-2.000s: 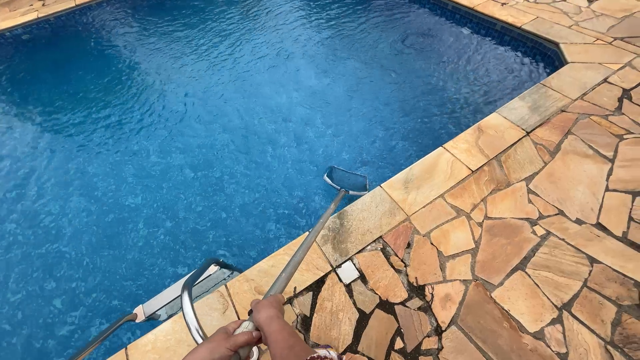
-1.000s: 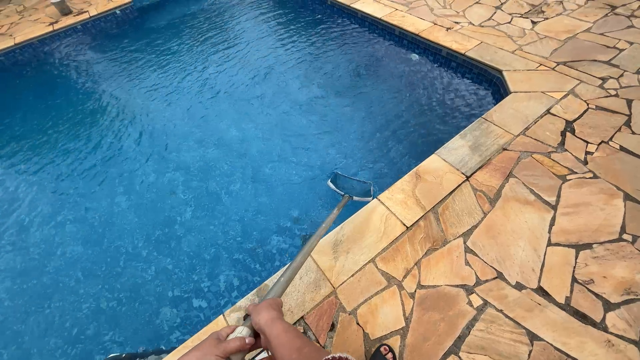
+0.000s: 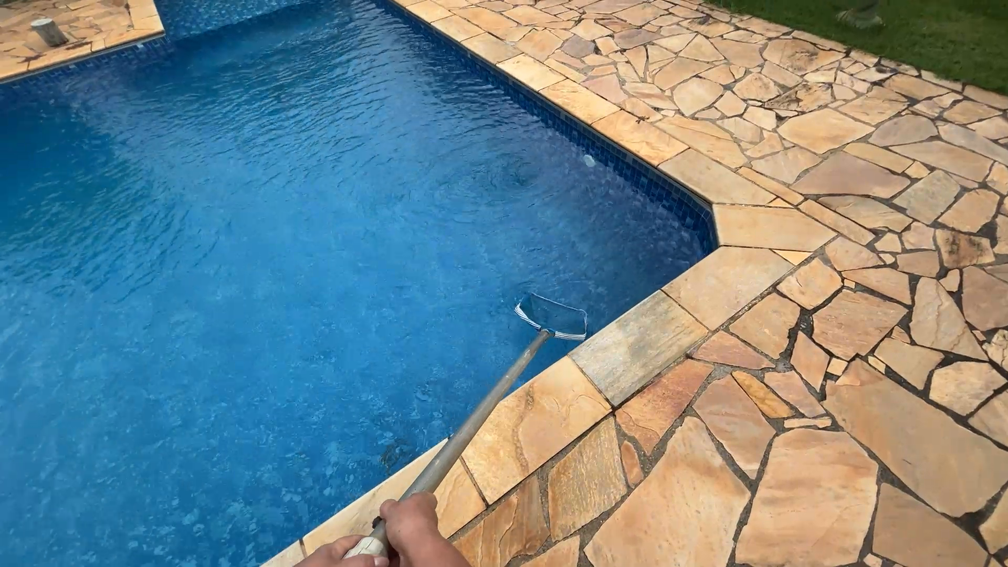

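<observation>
A grey metal telescopic pole (image 3: pixel 472 425) runs from my hands up and to the right over the pool's stone edge. At its far end a pool skimmer net (image 3: pixel 554 316) with a white-edged frame and blue mesh lies at the water, close to the edge. My right hand (image 3: pixel 413 524) grips the pole at the bottom of the view. Just behind it, my left hand (image 3: pixel 344 554) is closed around the pole's white grip, partly cut off by the frame's lower edge.
Blue pool water (image 3: pixel 260 315) fills the left side. Pale stone coping (image 3: pixel 535 429) borders it and bends at a corner (image 3: pixel 768 227). Irregular stone paving (image 3: pixel 811 488) spreads to the right. A short cylindrical object (image 3: pixel 49 32) stands on the far paving, and grass (image 3: pixel 929 39) lies at the upper right.
The net has moved along the pool edge toward the corner, with both hands still on the pole. The view has shifted; the metal handrail seen two seconds ago is out of frame.
</observation>
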